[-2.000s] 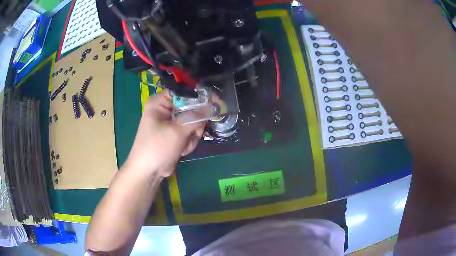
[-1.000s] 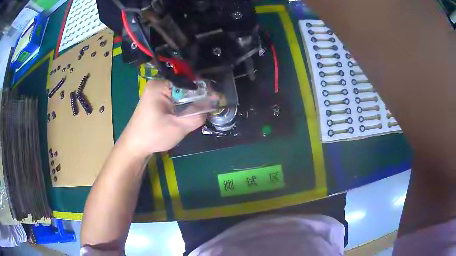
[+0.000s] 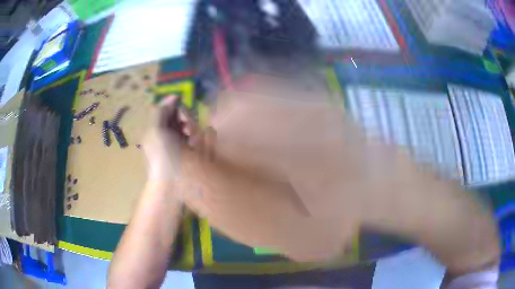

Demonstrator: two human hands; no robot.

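Observation:
The picture is blurred. My left hand (image 3: 166,135) is raised beside the right edge of the cardboard sheet (image 3: 101,180). Something dark shows at its fingers, too blurred to name. My right hand (image 3: 254,124) reaches across from the right in front of the test fixture (image 3: 260,39); its fingers are close to my left hand, and I cannot tell whether they touch or what they hold. My right hand and arm hide the fixture's nest and clear plate. Small dark parts (image 3: 116,128) lie on the cardboard, some in rows.
White component trays (image 3: 406,121) are at the right, with more trays (image 3: 353,25) behind. A white sheet (image 3: 141,36) and a blue and yellow box (image 3: 56,53) are rear left. A cardboard stack (image 3: 35,169) stands far left. The green area label (image 3: 268,249) is mostly hidden.
My left hand has moved off the fixture toward the cardboard. My right arm has swung down and left across the bench, bringing my right hand beside my left. The view has shifted.

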